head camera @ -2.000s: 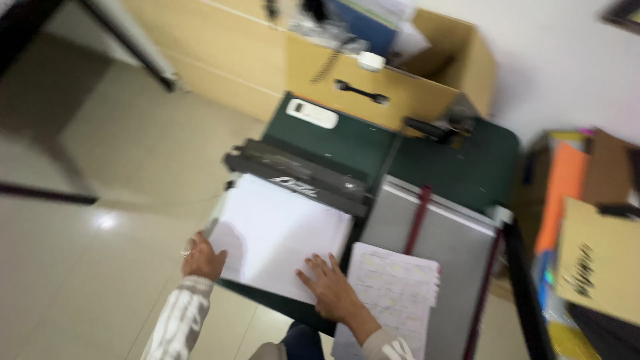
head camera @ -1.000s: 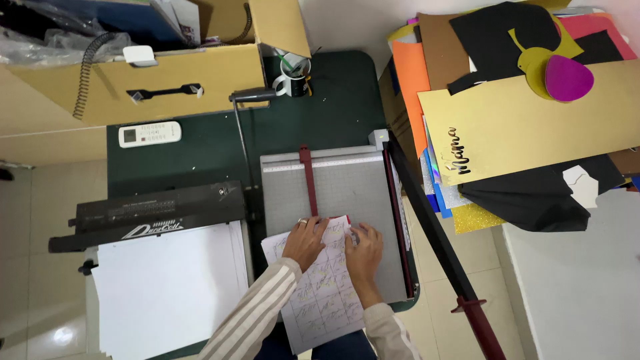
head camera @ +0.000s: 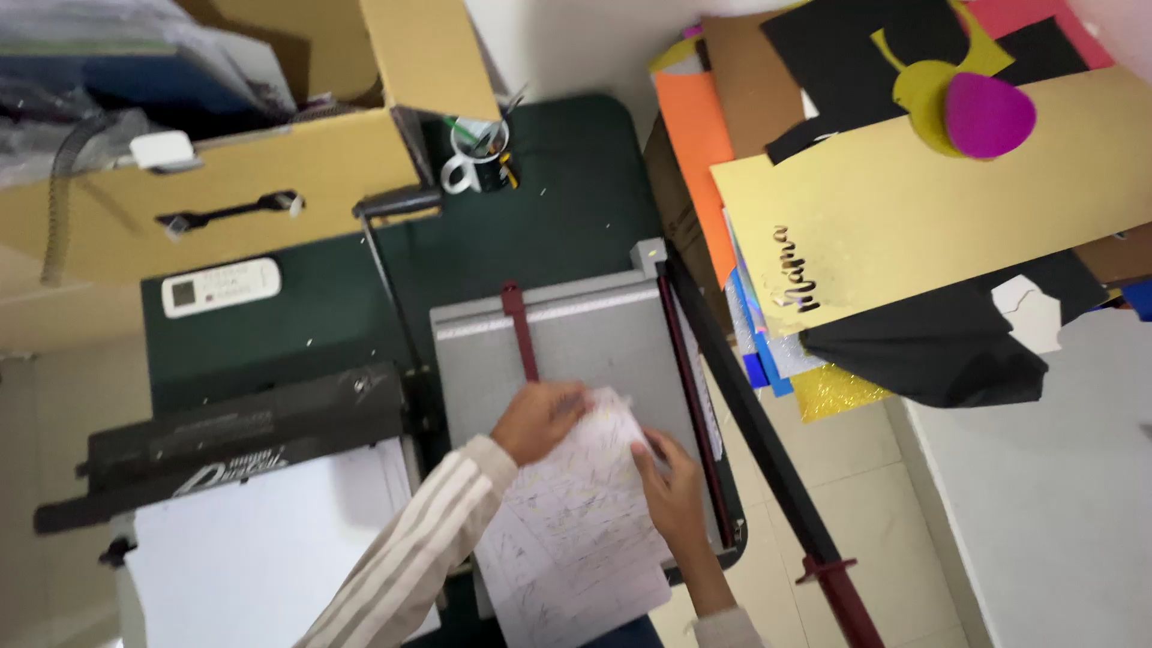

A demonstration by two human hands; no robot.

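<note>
My left hand grips the upper left corner of a stack of printed paper sheets. On the sheets' right edge is my right hand, its thumb and fingers closed on the paper. The sheets lie at a slant over the lower part of a grey guillotine paper cutter, blurred by motion. The cutter's dark red guide stands just above my left hand. Its long black blade arm with a dark red handle is swung out to the right.
To the left, a black binding machine has blank white sheets before it. A remote control, a mug with pens and a cardboard box are behind. Coloured card sheets are piled at the right.
Both hands have moved from the blank sheets at the binding machine to the printed sheets on the cutter. Since one second ago, the hands have spread apart on the sheets. The view has shifted.
</note>
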